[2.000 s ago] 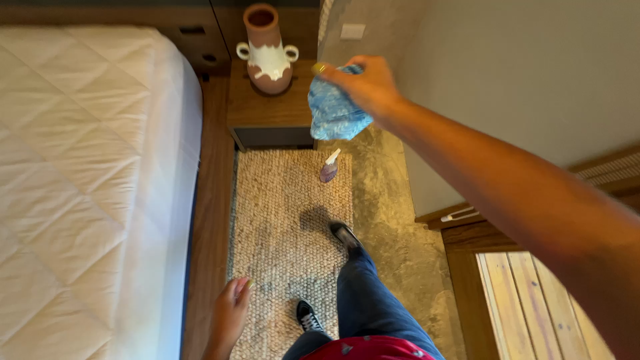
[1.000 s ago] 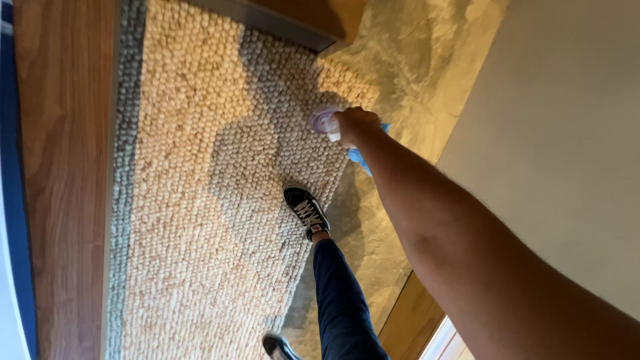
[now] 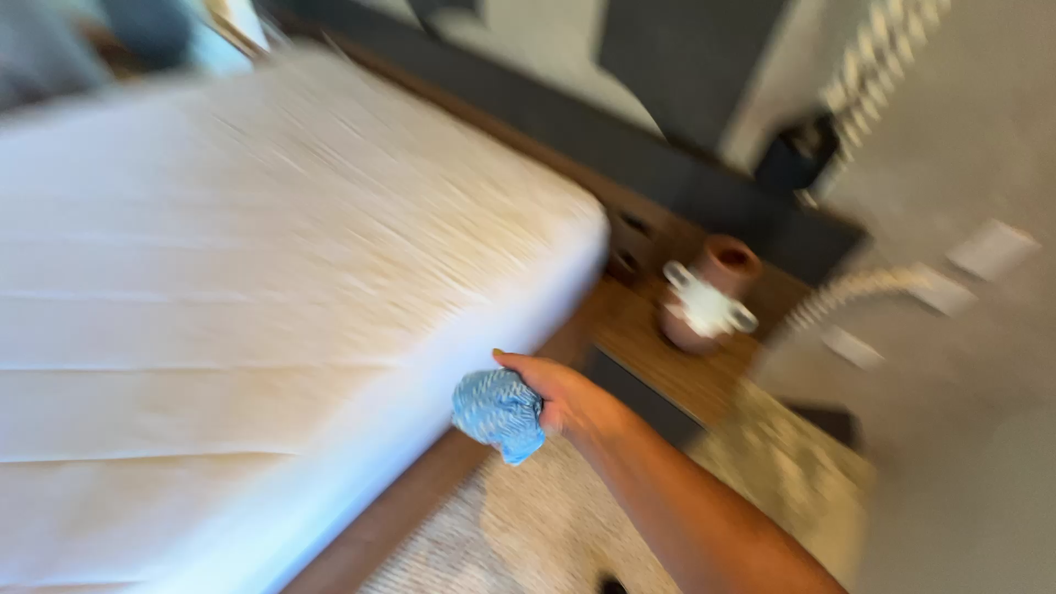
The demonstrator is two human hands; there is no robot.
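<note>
My right hand (image 3: 551, 389) grips a crumpled blue patterned cloth (image 3: 497, 412), held in the air near the side of the white mattress (image 3: 363, 272). The thumb lies over the top of the cloth. Motion blur softens the whole view. Beyond the hand, to its right, a terracotta vase (image 3: 705, 301) with a white glazed band and two small handles stands on the wooden nightstand (image 3: 635, 338). My left hand is outside the frame.
A dark headboard (image 3: 528, 111) runs behind the bed. The wooden bed frame (image 3: 396, 511) edges the woven rug (image 3: 495, 528). On the wall at right are pale plates (image 3: 992, 250), a thick rope (image 3: 883, 70) and a dark fixture (image 3: 796, 153).
The view has swung from the rug up to the bed and nightstand. My right hand, low by the purple bottle a second ago, is now beside the mattress with the cloth; the bottle is out of view.
</note>
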